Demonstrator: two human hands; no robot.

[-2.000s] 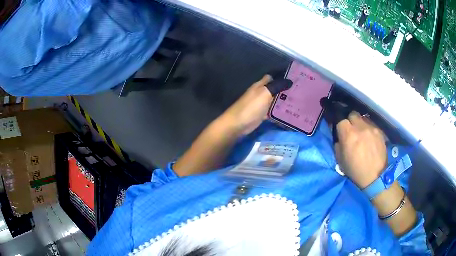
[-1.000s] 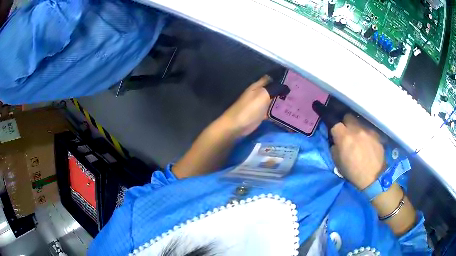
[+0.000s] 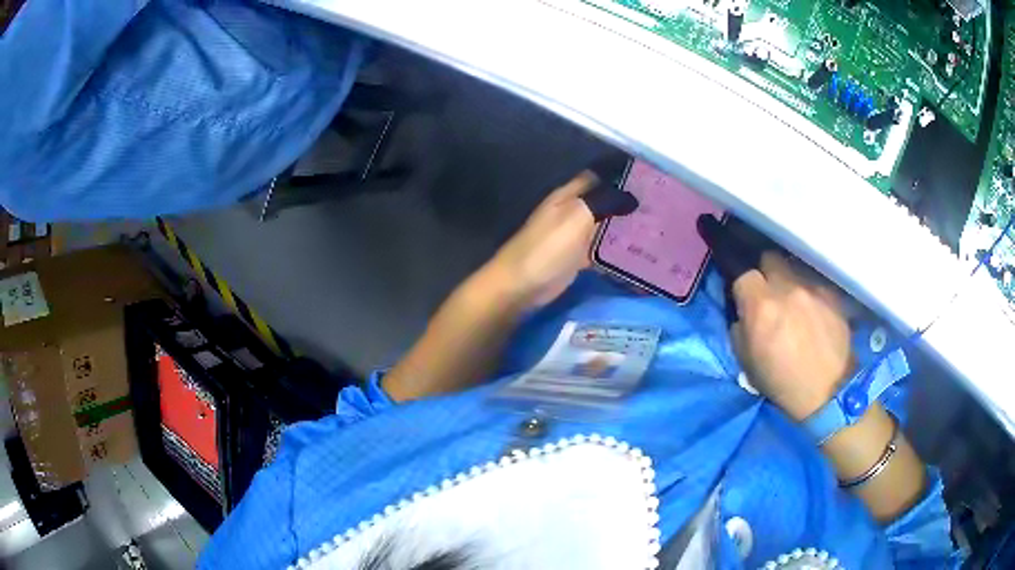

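A smartphone with a lit pinkish screen is held low, below the white front rail, its top end hidden under the rail's edge. My left hand, with black finger covers, grips the phone's left side, its thumb over the screen edge. My right hand, also with black finger covers, is at the phone's right side, its thumb at the screen edge. A blue wrist strap and a metal bracelet are on my right wrist. The fingers behind the phone are hidden.
The white rail crosses above my hands. Behind it lie green circuit boards with small parts, some blue. A person in a blue smock is at upper left. Cartons and a black crate stand at lower left. A badge hangs on my chest.
The right thumb moved inward over the screen, then back slightly to its right edge. The phone has shifted slightly left and up in the picture. The view of the boards has shifted slightly.
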